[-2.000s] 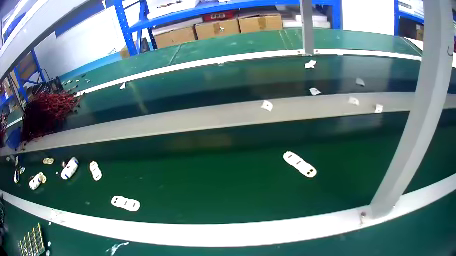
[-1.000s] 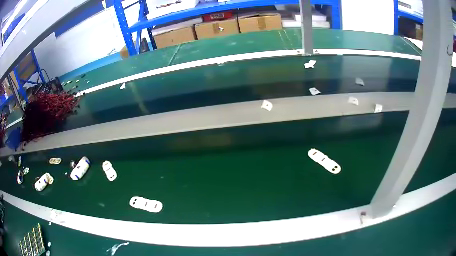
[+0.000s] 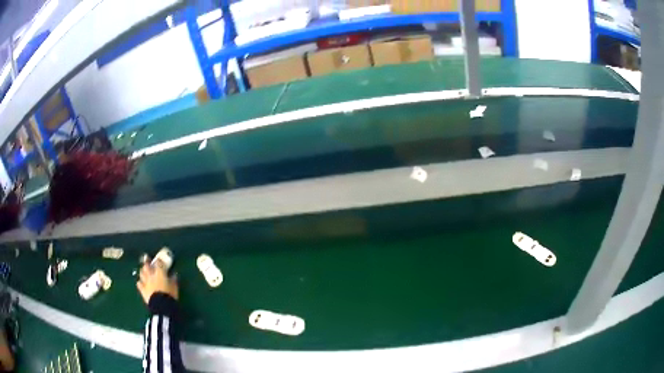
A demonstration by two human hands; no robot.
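My left hand point(image 3: 157, 283), in a black sleeve with white stripes, is at the lower left on the green belt. Its fingers lie over the near side of a white housing shell point(image 3: 164, 256) and partly hide it; whether they grip it is unclear. A flat white oval plate point(image 3: 210, 270) lies just right of the hand. A longer plate point(image 3: 277, 322) lies nearer the front rail, and another point(image 3: 534, 248) lies at the right. A second white shell point(image 3: 92, 285) lies left of the hand. My right hand is not in view.
A white front rail point(image 3: 437, 355) and slanted post point(image 3: 615, 197) border the belt. Behind are a middle rail point(image 3: 291, 204) with paper scraps and a red wire heap point(image 3: 87, 182). A ribbed panel point(image 3: 65, 360) and another person's skin point(image 3: 6, 353) show at lower left.
My left hand has come into view and reached the shell. The plates and shells have moved right along the belt. The camera view has shifted slightly, moving the rails and shelves down and right.
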